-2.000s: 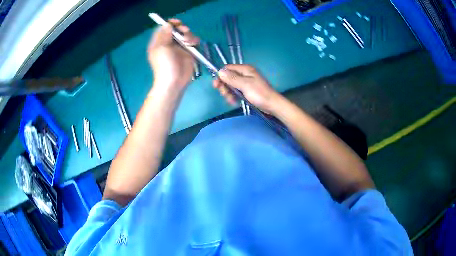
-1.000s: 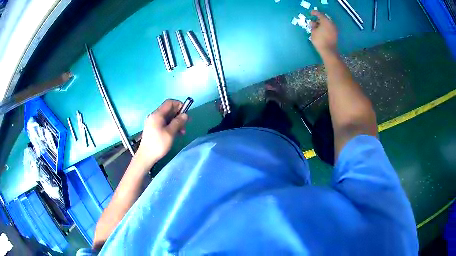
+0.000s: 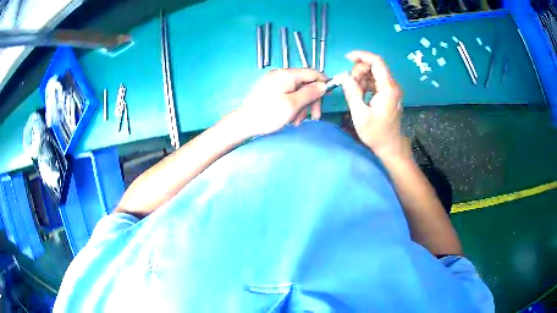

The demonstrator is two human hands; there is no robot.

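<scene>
My left hand [image 3: 284, 98] is closed around a short tube [image 3: 331, 86], whose end sticks out past the fingertips. My right hand [image 3: 375, 101] is at that end, with a small white piece [image 3: 344, 79] between thumb and fingers; whether it touches the tube is unclear. Several short tubes [image 3: 284, 47] lie in a loose row on the bench behind my hands. Two long tubes [image 3: 314, 36] lie at the right of that row. White plastic chips [image 3: 421, 62] lie scattered further right.
Thin rods [image 3: 468, 62] lie beside the chips. A long tube [image 3: 167, 79] and small rods [image 3: 123, 109] lie at the left. A blue parts tray [image 3: 91, 98], a black tray with bags [image 3: 61, 183] and a blue crate [image 3: 101, 189] are far left. A compartment box [image 3: 427, 22] stands at the rear.
My right hand has moved from the chips to the tube end, carrying a white piece. My left hand has moved up and right with the short tube. The camera view has shifted.
</scene>
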